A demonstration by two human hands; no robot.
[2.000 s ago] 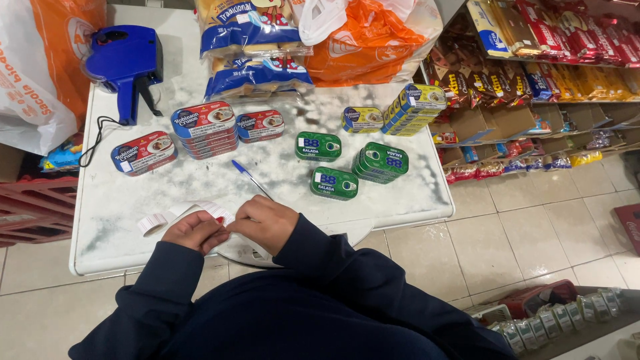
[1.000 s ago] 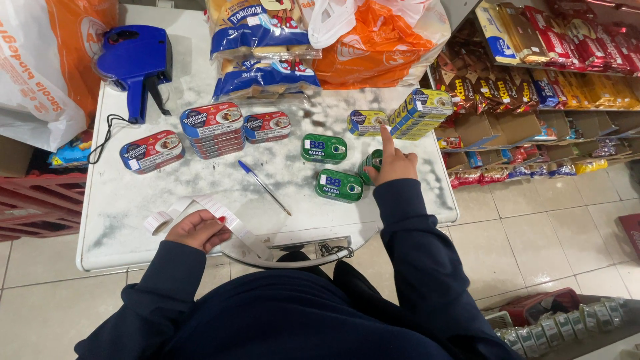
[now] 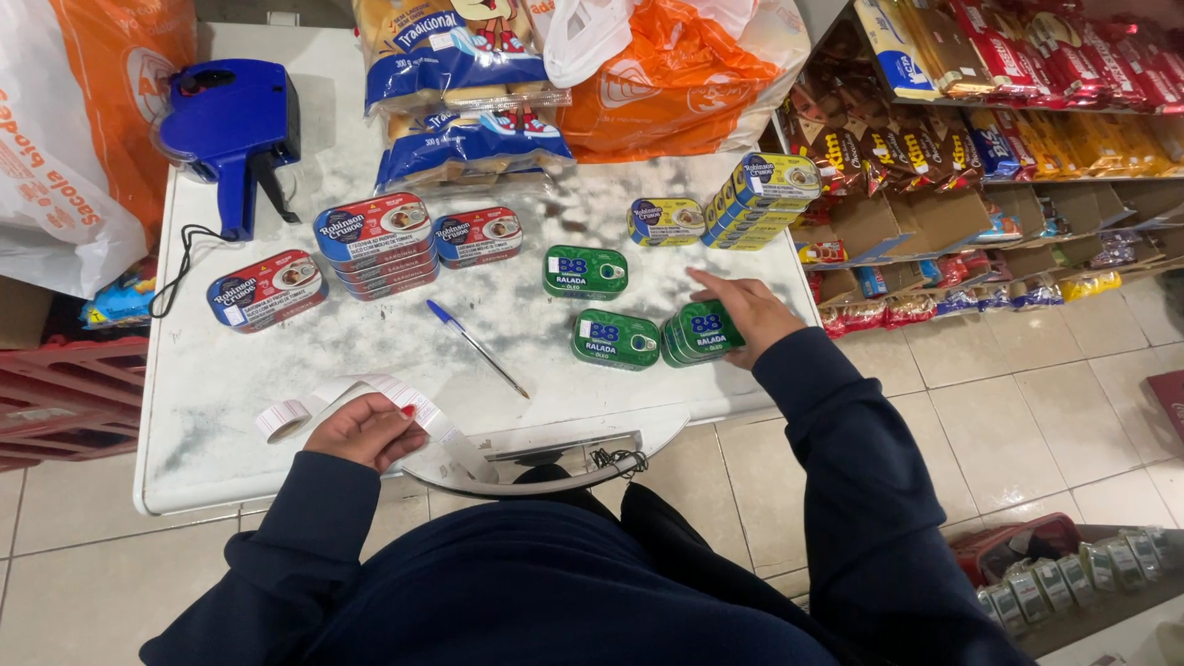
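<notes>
My left hand pinches a strip of white price labels, whose rolled end lies on the table. My right hand touches the right side of a stack of green sardine cans, fingers partly spread. One green can sits just left of that stack, another behind it. Yellow cans stand farther back, one beside a stack. At the left are a red can, a stack of red cans and another red can. A blue pen lies in the middle.
A blue labeling gun lies at the back left of the white table. Bread packages and an orange plastic bag are at the back. Shelves of chocolate stand at right, a red crate at left.
My right hand has left the label strip, reached right over the cans, and now rests at the green stack. My left hand still holds the strip.
</notes>
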